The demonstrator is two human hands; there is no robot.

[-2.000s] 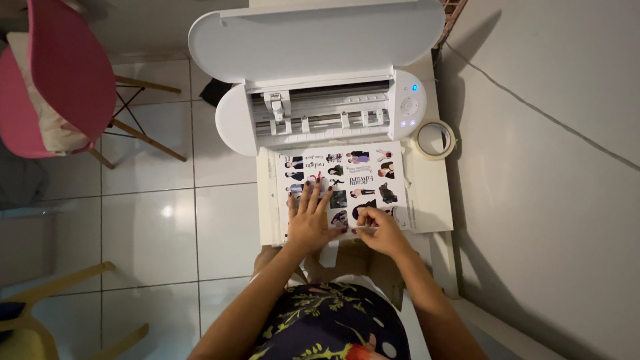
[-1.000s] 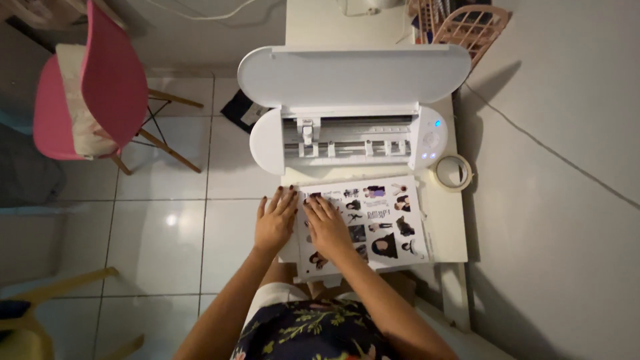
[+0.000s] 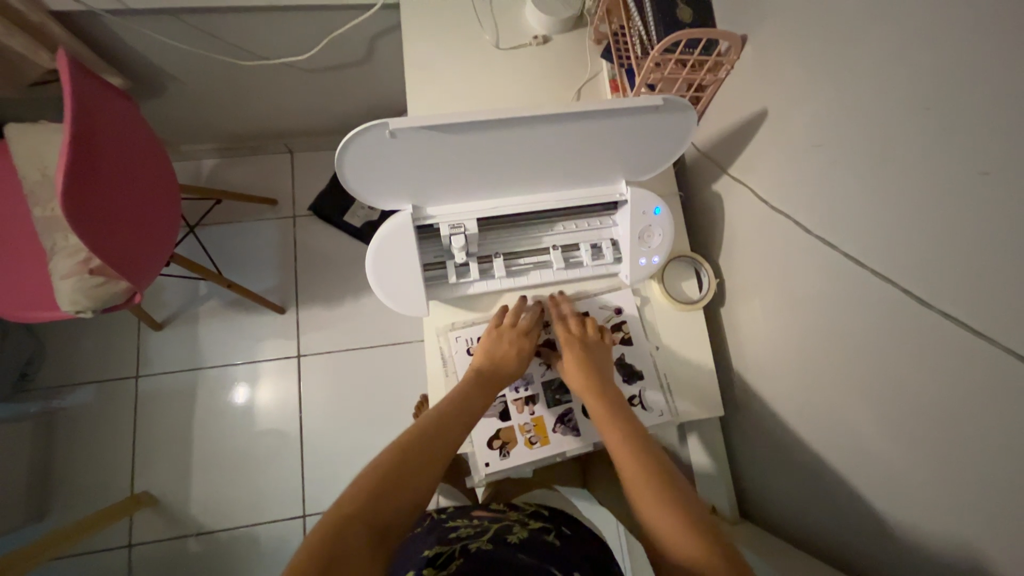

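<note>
A printed sticker sheet [image 3: 572, 444] lies at a slant on a cutting mat [image 3: 480, 472], over the front of a white table [image 3: 696, 384]. Both my hands rest flat on the sheet's upper part, close together near its far edge. My left hand [image 3: 510, 340] has its fingers spread a little, and my right hand [image 3: 580, 344] is just beside it; neither grips anything. Beyond the fingertips stands a white cutting machine [image 3: 396, 264] with its lid [image 3: 520, 156] raised, its carriage [image 3: 458, 244] at the left and lights glowing on its right end.
A roll of masking tape [image 3: 688, 282] lies right of the machine. Behind are a pink wire basket [image 3: 700, 64] with books and a white cable [image 3: 512, 44]. A pink chair [image 3: 120, 184] stands at the left on the tiled floor, and a wall borders the table's right side.
My hands have moved across the sheet from its left side to the upper middle, near its far edge. The sheet now lies more tilted. The view has shifted.
</note>
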